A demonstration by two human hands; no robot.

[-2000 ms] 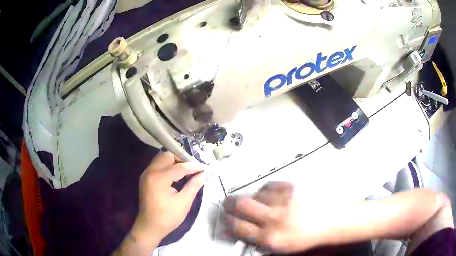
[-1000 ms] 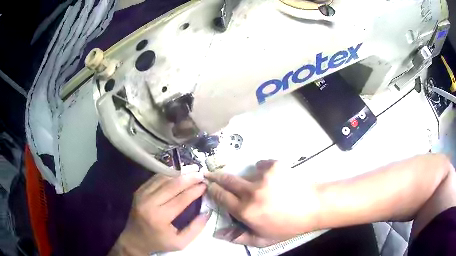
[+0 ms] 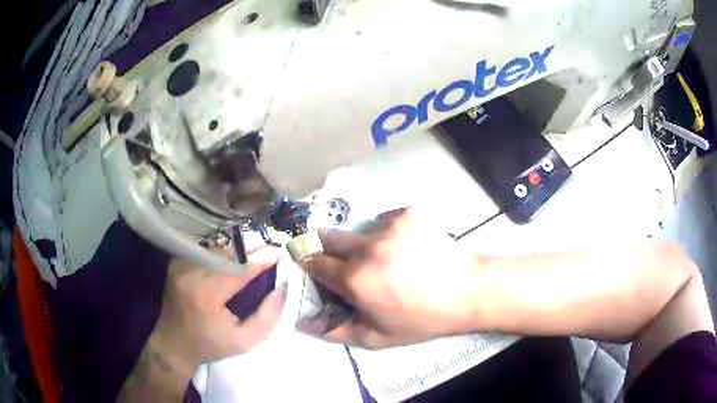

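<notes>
The quilted panel, purple (image 3: 102,315) on the left and white (image 3: 271,370) near the front, lies under the left end of the sewing machine (image 3: 330,94). My left hand (image 3: 204,307) pinches the panel's edge just in front of the presser foot area (image 3: 271,228). My right hand (image 3: 385,283) has its fingertips on the white edge beside the cream round piece (image 3: 304,245). Small dark blades, perhaps snips, show under my right palm. The needle tip is hidden.
A black smartphone (image 3: 511,161) lies under the machine arm. Stacked cut panels (image 3: 39,181) stand behind left, above an orange crate rim (image 3: 35,330). Small tools (image 3: 676,130) sit at far right. The ruler-marked bed edge (image 3: 440,368) and pale quilting (image 3: 601,370) are at front right.
My right hand has moved from the bed up to the seam edge beside my left hand. My left hand stays at the panel's edge. The machine appears further left in view.
</notes>
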